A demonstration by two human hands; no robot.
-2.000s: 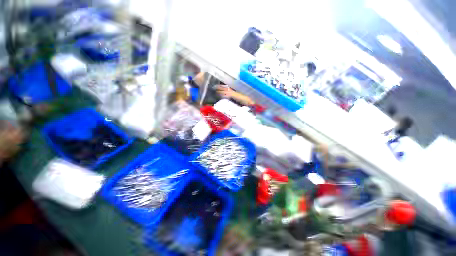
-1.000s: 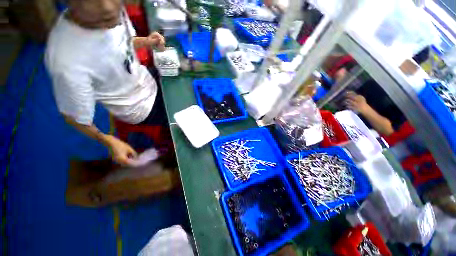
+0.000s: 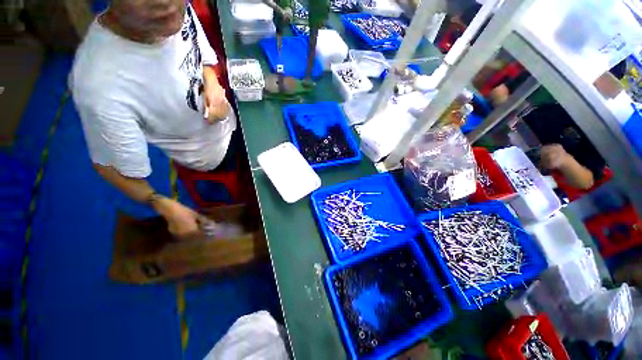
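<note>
Neither of my hands is in view. Nearest in front of me on the green bench point(image 3: 306, 295) is a blue ring bin point(image 3: 343, 337) with small black rings and a patch of bare blue bottom. Behind it is a blue tray of loose stemmed pins point(image 3: 350, 219). To its right a fuller blue tray holds a heap of silver pins point(image 3: 479, 249). A white rectangular lid or tray point(image 3: 289, 172) lies near the bench's left edge. Beyond it is another blue bin point(image 3: 322, 140) with dark rings.
A person in a white shirt point(image 3: 134, 91) is left of the bench, one hand over a cardboard box point(image 3: 190, 256). A white bag point(image 3: 250, 341) is at bottom. A clear bag of parts point(image 3: 442, 169), red bins point(image 3: 491, 176) and a slanting frame post point(image 3: 450, 88) stand right. Another person's arm point(image 3: 569, 169) shows beyond.
The camera view has swung left and steadied, bringing the person and floor into view. Since one second ago, bench items sit slightly further right, and the person's raised hand is nearer their chest.
</note>
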